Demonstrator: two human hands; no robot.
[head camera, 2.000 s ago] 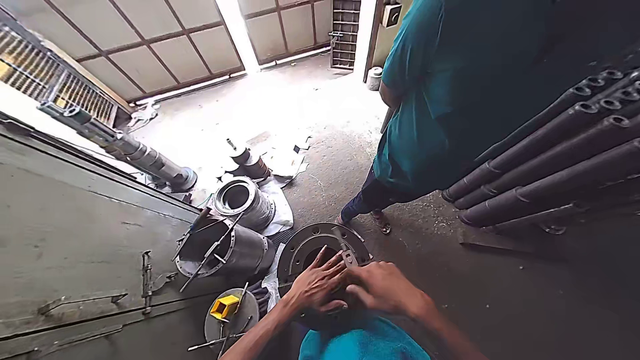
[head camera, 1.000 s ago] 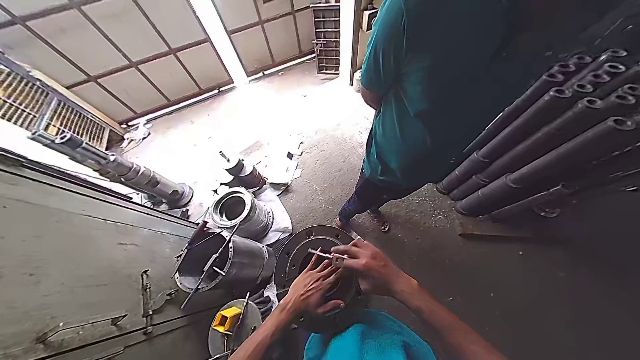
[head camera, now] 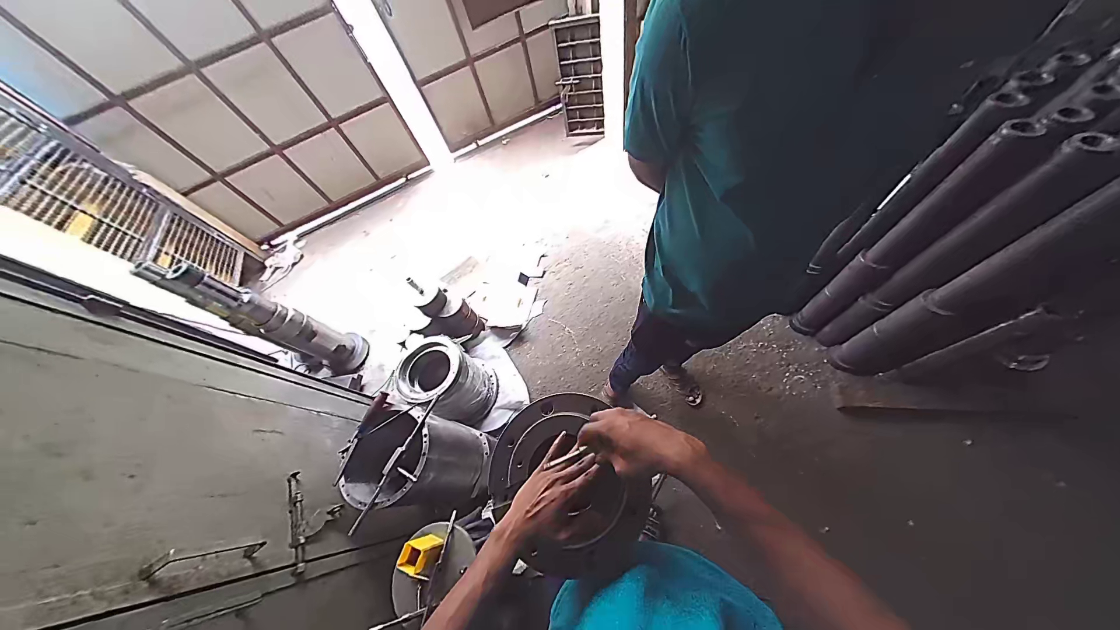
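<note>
A round dark metal flange (head camera: pixel 562 409) with bolt holes around its rim stands in front of me. My left hand (head camera: pixel 556 492) lies over its centre with the fingers spread, pointing up and inward. Above and to the right, my right hand (head camera: pixel 623 442) has its fingers curled on a small, thin metal piece (head camera: pixel 566 457), whose end reaches over my left fingers. The flange's centre is partly hidden under both hands. Whether my left fingers also hold the piece, I cannot tell.
Beside the flange at left are a hollow metal cylinder (head camera: pixel 455 455) with a rod across it and a ringed housing (head camera: pixel 477 391). A yellow block (head camera: pixel 420 556) rests on a round plate. A person (head camera: pixel 700 210) stands ahead; dark pipes (head camera: pixel 962 289) lean at right.
The thin metal piece, seen lying across above my left fingers a second ago, is now lower and more tilted. My right hand has curled more closely over it.
</note>
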